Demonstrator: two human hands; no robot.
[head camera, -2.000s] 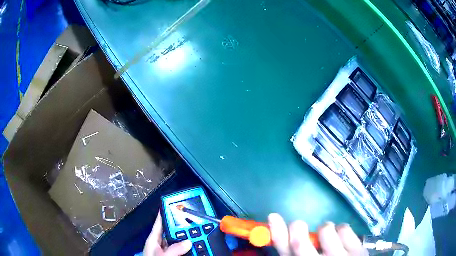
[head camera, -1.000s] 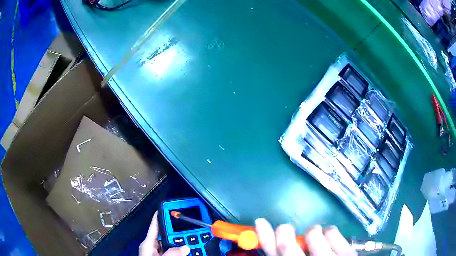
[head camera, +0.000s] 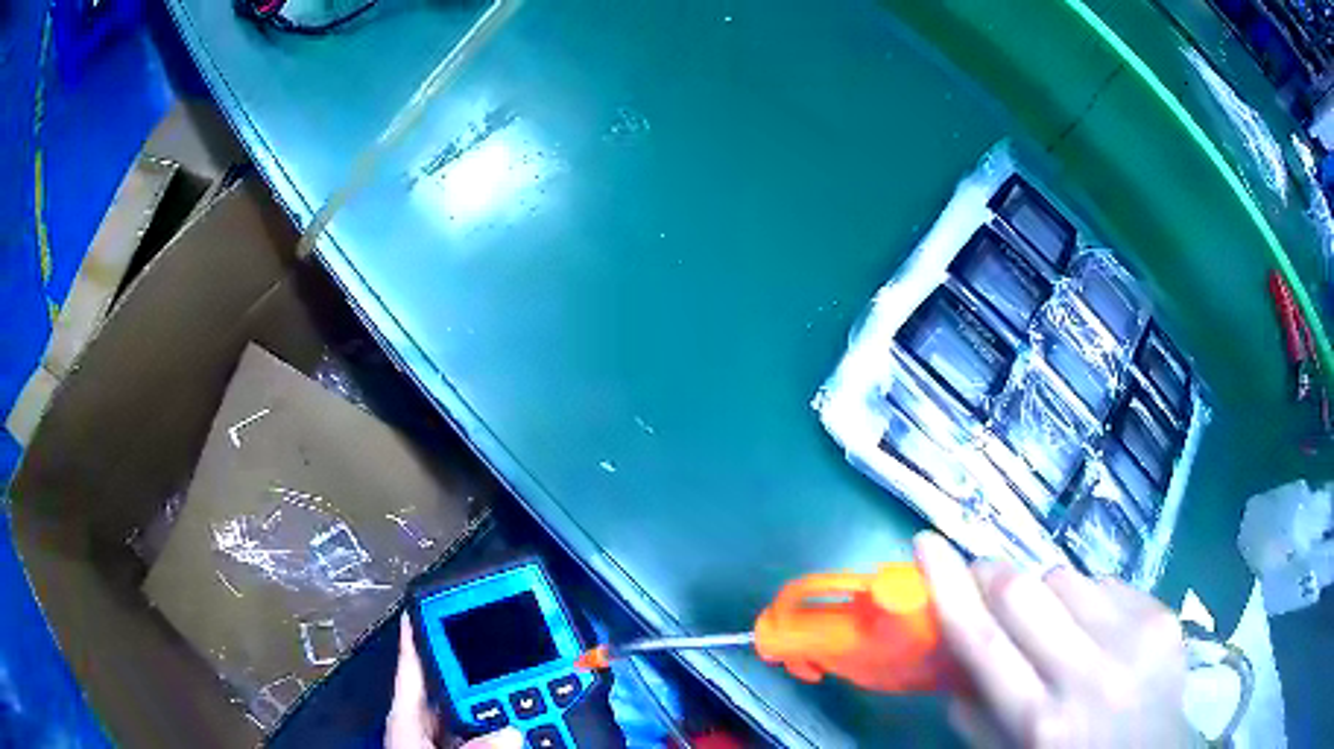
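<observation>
The blue and black battery tester is held upright at the bottom, its dark screen and buttons facing up. My left hand grips its lower left side and is cut off by the bottom edge. My right hand holds the orange air blow gun over the bench edge. The thin nozzle points left, its orange tip at the right side of the tester, beside the screen. Whether the tip touches the tester I cannot tell.
A lens sheet with rows of black-bordered lenses lies on the green bench. An open waste carton with film scraps is at left. The air hose crosses the upper left. White bottles and red clamps are at right.
The blow gun has moved right, its tip going from over the screen to the tester's right side. My right hand has turned and shows more of its back. The tester has shifted slightly left.
</observation>
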